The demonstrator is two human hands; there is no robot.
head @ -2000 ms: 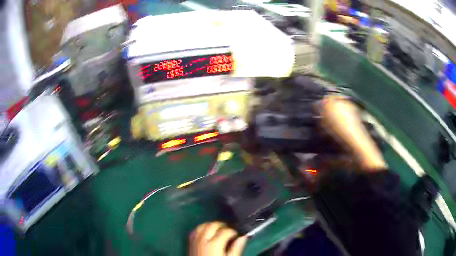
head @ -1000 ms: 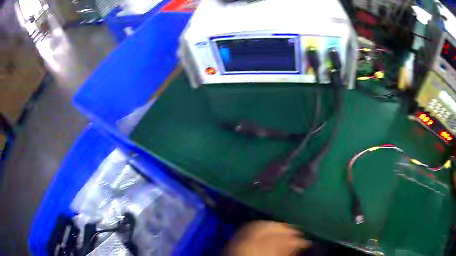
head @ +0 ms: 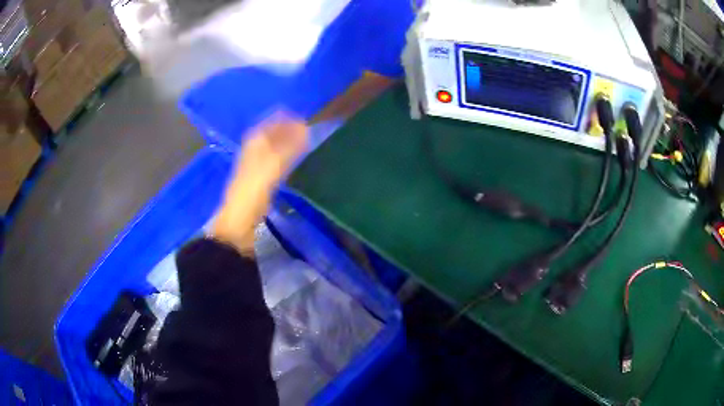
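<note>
My left hand [head: 270,151], in a dark sleeve, reaches over the blue bin [head: 127,254] beside the bench. It is blurred, and I cannot tell whether it grips anything. Just beyond it is a pale, blurred, plastic-like sheet or bag [head: 230,47]. The bin holds crumpled clear bags [head: 317,325] and a black block-shaped item [head: 121,331] at its left side. My right hand is not in view.
The white tester [head: 520,83] stands on the green bench [head: 389,158], its thick black leads [head: 524,277] hanging forward. The USB test lead [head: 627,341] lies at right. Another blue bin [head: 230,103] is behind. Cardboard boxes [head: 75,47] stand at upper left.
The view has swung left, away from the meters, to the bins. My left hand has moved from the bottom edge up and left over the bins. The pale sheet has appeared beyond it.
</note>
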